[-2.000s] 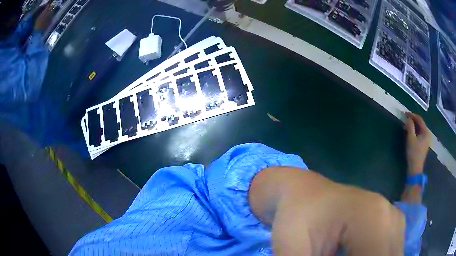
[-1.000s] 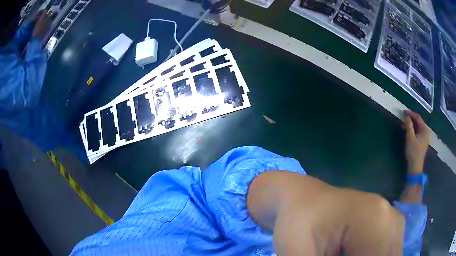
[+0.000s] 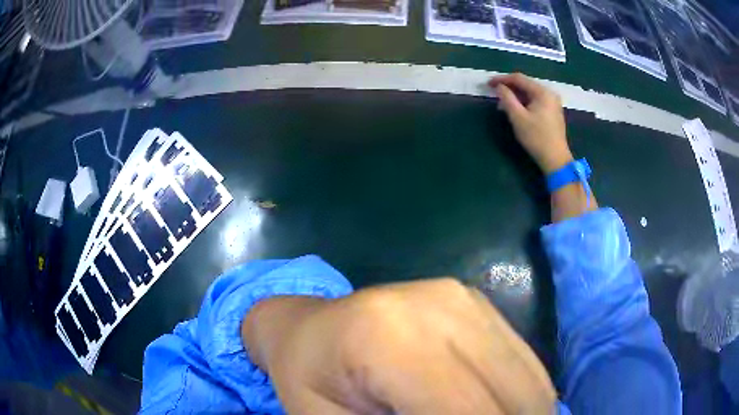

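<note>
My left hand (image 3: pixel 397 348) is large and blurred at the bottom, close to the camera; its fingers are hidden or cut off by the lower edge. My right hand (image 3: pixel 535 117), with a blue wrist strap, rests with its fingertips at the white strip (image 3: pixel 356 77) on the bench; no object shows in it. A fanned stack of white die-cut sheets with black stickers (image 3: pixel 138 255) lies to the left, apart from both hands.
Trays of boards (image 3: pixel 494 28) stand beyond the strip. A fan (image 3: pixel 73 20) is at top left, a second round grille (image 3: pixel 713 304) at right. A white liner strip (image 3: pixel 713 186) lies at right. A white power adapter (image 3: pixel 83 189) and a small white piece (image 3: pixel 51 200) lie at left.
The view has turned to the right, so the sheets now show further left. The fan and liner strip have come into view. The right hand still has its fingertips at the white strip.
</note>
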